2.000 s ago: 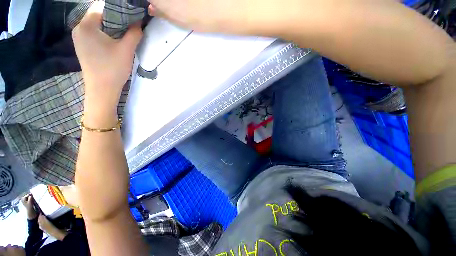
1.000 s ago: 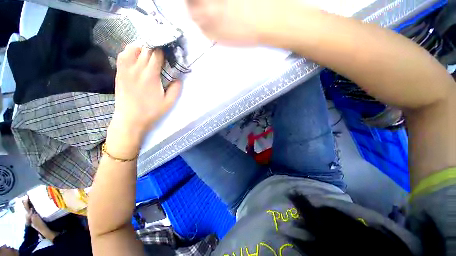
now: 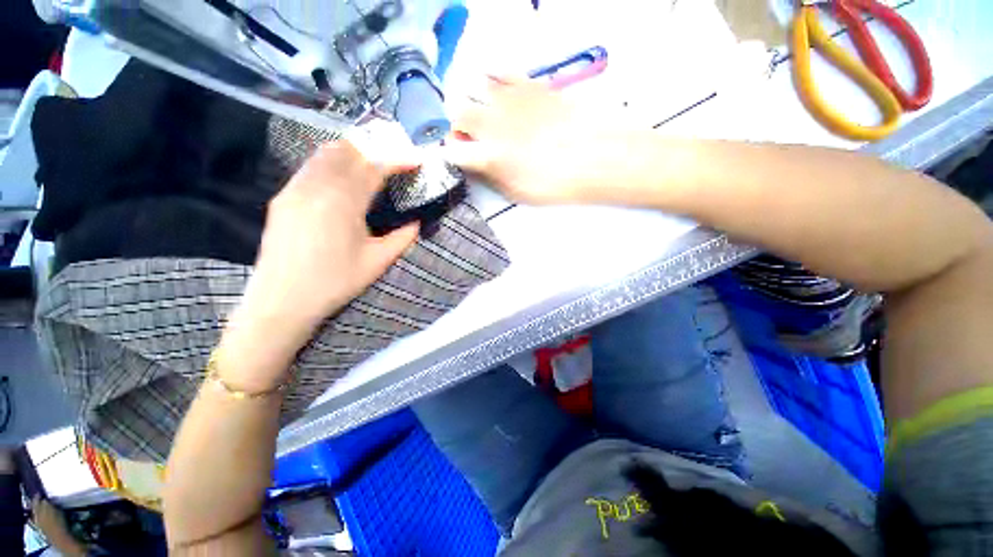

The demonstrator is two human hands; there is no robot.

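The grey plaid garment [image 3: 163, 308] lies on the machine table at the left, with its black lining [image 3: 152, 163] above it and a plaid part stretching under my left wrist. My left hand [image 3: 332, 218] grips the garment's edge, a finer grey weave with a dark edge [image 3: 427, 190], just below the machine foot. My right hand [image 3: 512, 141] is at the same edge, fingertips beside the grey-blue cylindrical attachment [image 3: 421, 107]; what its fingers pinch is blurred. The sewing machine head [image 3: 234, 60] is at the upper left; the needle is not clearly visible.
Scissors with yellow and red loops [image 3: 844, 76] lie at the upper right. A pink and dark slim tool [image 3: 572, 67] lies behind my right hand. The ruler-marked table edge [image 3: 523, 335] crosses above my lap. Blue bins [image 3: 419, 500] stand below. Part of another person [image 3: 44, 511] shows lower left.
My right hand has come from the blurred upper middle to the fabric edge by the foot. My left hand has moved slightly right and down. The view now shows the scissors and more of the machine.
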